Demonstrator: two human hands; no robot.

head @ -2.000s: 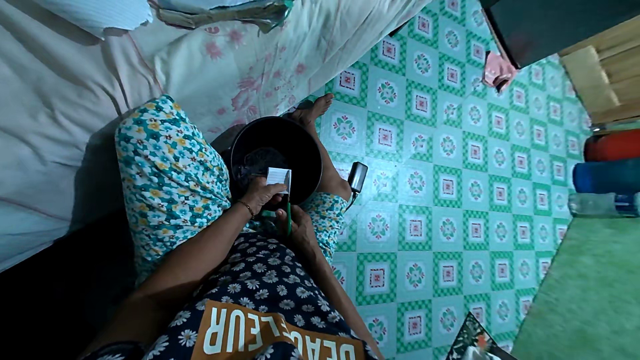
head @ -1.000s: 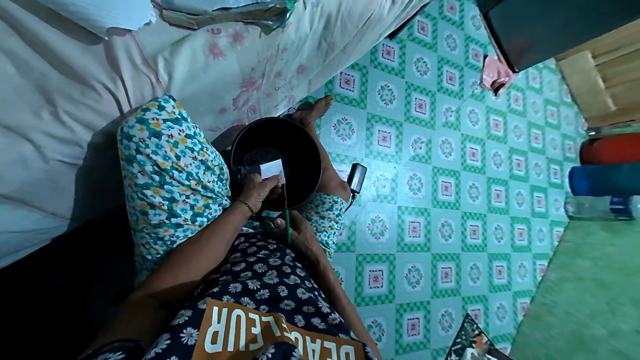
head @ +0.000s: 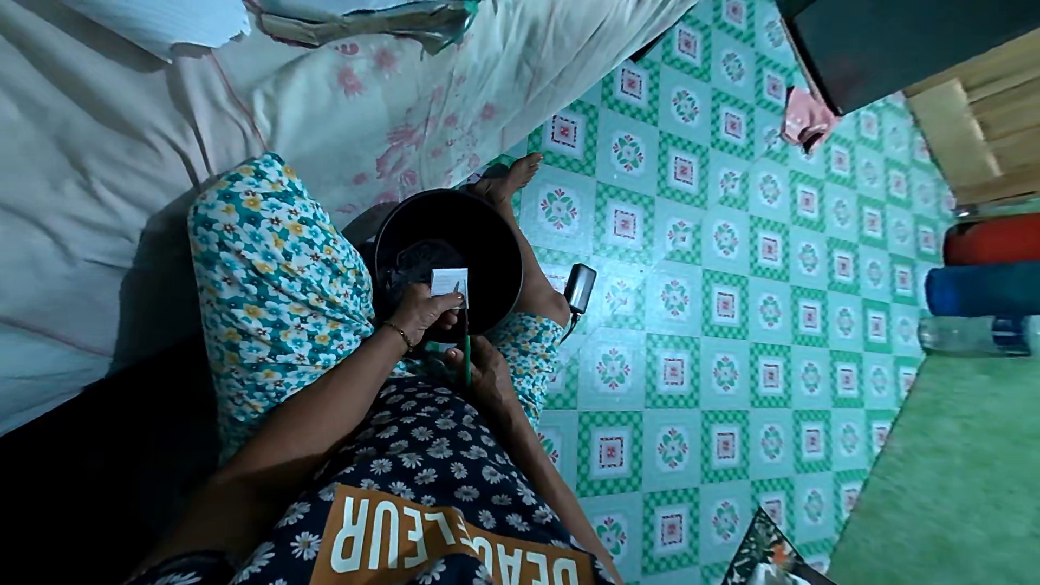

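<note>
My left hand (head: 426,312) holds a small white piece of paper (head: 448,281) between thumb and fingers, over the near part of a round black bucket (head: 494,236). My right hand (head: 486,372) grips green-handled scissors (head: 467,357) close to my lap, just right of the left hand. The scissors' blades point away from me and reach the paper's right side; how far apart they are is hard to tell. Inside the bucket lies a dark, crumpled, filmy thing (head: 414,264), partly in shadow.
A bed with a flowered sheet (head: 455,106) is on the left and ahead. A black device with a cord (head: 579,288) lies by my knee on the patterned floor (head: 674,370). Pink cloth (head: 808,118), a red container (head: 993,240), a blue one (head: 983,290) and a clear bottle (head: 963,335) are at right.
The paper, tilted in my left hand one second ago, is now upright in view. My right hand with the scissors has shifted slightly beside it.
</note>
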